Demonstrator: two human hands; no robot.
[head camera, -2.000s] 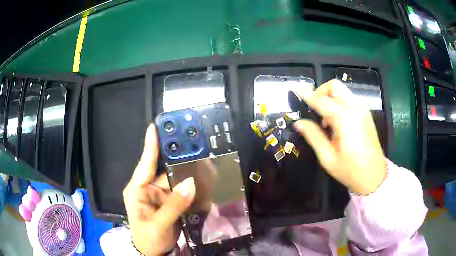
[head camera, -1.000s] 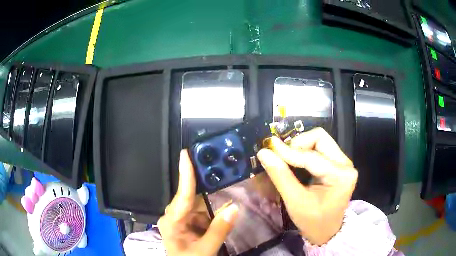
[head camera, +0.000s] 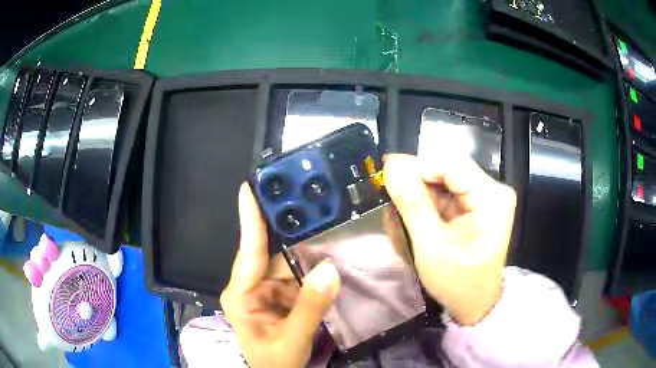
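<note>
My left hand (head camera: 277, 305) grips an open-backed smartphone (head camera: 363, 277) by its sides, rear side up and tilted. Its dark blue camera module (head camera: 298, 192) with round lenses is at the upper left, above a shiny mirror-like battery. My right hand (head camera: 457, 230) has its thumb and fingertips pinched at the phone's upper right edge. A small yellow-orange strip (head camera: 375, 175) shows at these fingertips, over the black board area. What its far end is joined to cannot be told.
A black foam phone tray (head camera: 208, 81) lies under my hands on the green bench (head camera: 288, 36), with phones in its slots. Another phone tray is at the left, above a cat-shaped fan (head camera: 80, 302). A small-parts tray (head camera: 550, 32) is at the far right; phones showing green and red marks line the right edge.
My right hand has gone from the loose cards on the tray's phone to the held phone's upper right edge, with a yellow strip. The held phone is tilted more.
</note>
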